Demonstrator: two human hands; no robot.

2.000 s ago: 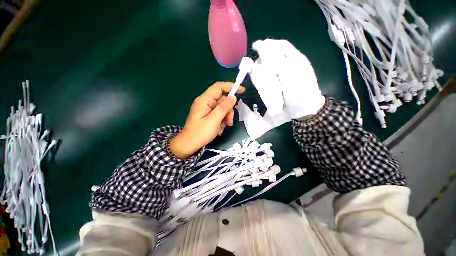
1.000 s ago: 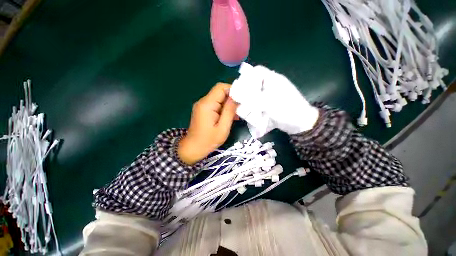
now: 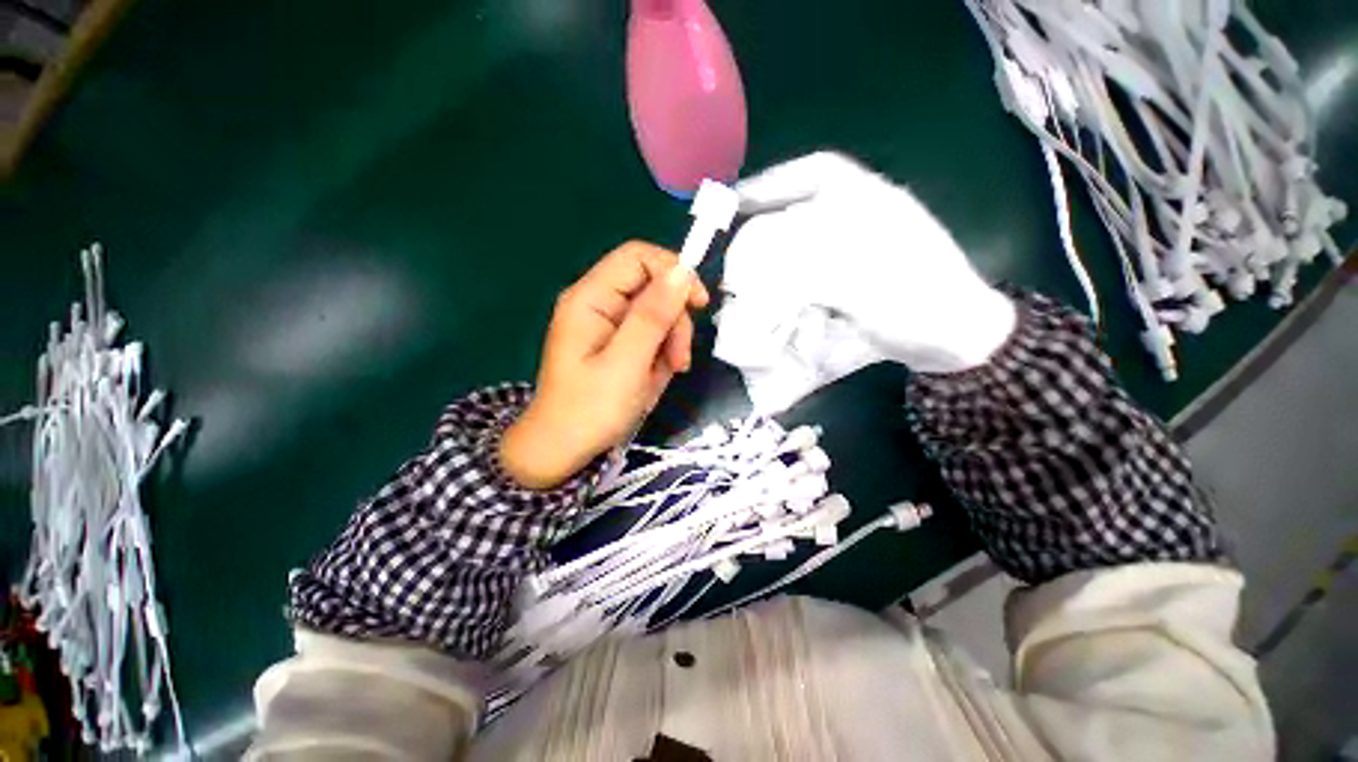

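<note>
My bare left hand point(image 3: 608, 350) pinches a white moulded connector point(image 3: 712, 209) between thumb and fingers, its wide end pointing up and away. My right hand point(image 3: 849, 268), in a white glove, is just right of the connector, with a finger close to its tip; whether they touch I cannot tell. A crumpled white cloth point(image 3: 797, 357) hangs below the gloved fingers, held by them. The rest of the cord is hidden by my left hand. A bundle of white cable assemblies point(image 3: 730, 499) lies below my hands, connector ends to the right.
A pink bottle point(image 3: 685, 97) lies beyond my hands on the dark-green bench top point(image 3: 343, 179). A looser cable pile point(image 3: 1177, 164) lies at the far right, another bundle point(image 3: 93, 521) at the far left. The bench edge point(image 3: 1266, 343) runs along the lower right.
A second ago the gloved hand and cloth covered the connector. Now the gloved hand has moved right and the connector's end is exposed. My left hand has shifted slightly left.
</note>
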